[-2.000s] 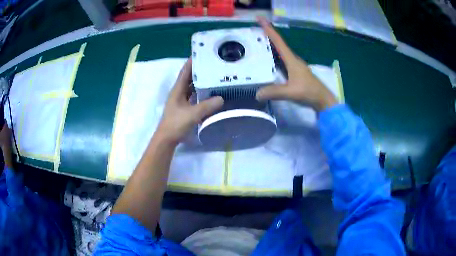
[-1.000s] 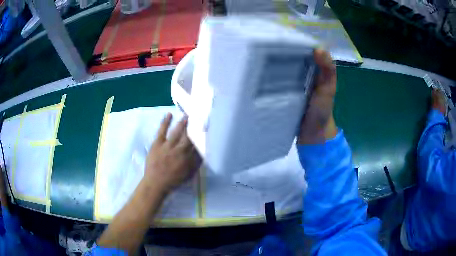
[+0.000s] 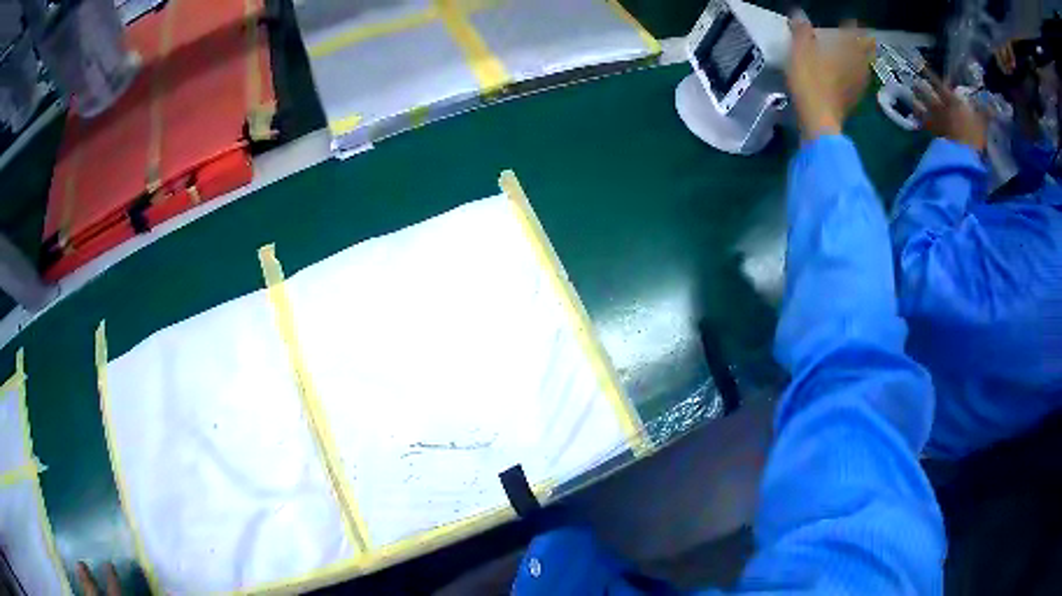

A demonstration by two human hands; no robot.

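Note:
The white mini projector [image 3: 771,37] stands upright, slightly tilted, at the far right of the green bench, its dark slotted vent facing left. Its round white stand base [image 3: 716,122] is beneath it on the bench. My right hand [image 3: 829,70] holds the box at its right side; the far side of the grip is hidden. My left hand [image 3: 99,579] shows only as spread fingertips at the bottom left edge, with nothing visible in them; the rest is cut off.
A white taped mat [image 3: 431,349] covers the bench's middle. A black tab [image 3: 519,490] crosses its front edge. A red padded carrier [image 3: 151,140] and a grey one [image 3: 466,58] lie beyond the bench. A neighbour's hand [image 3: 955,116] is near white parts at the right.
The view has turned right. The projector has moved from above the mat to the right end of the bench and now stands on its base. My left hand has dropped to the bottom left.

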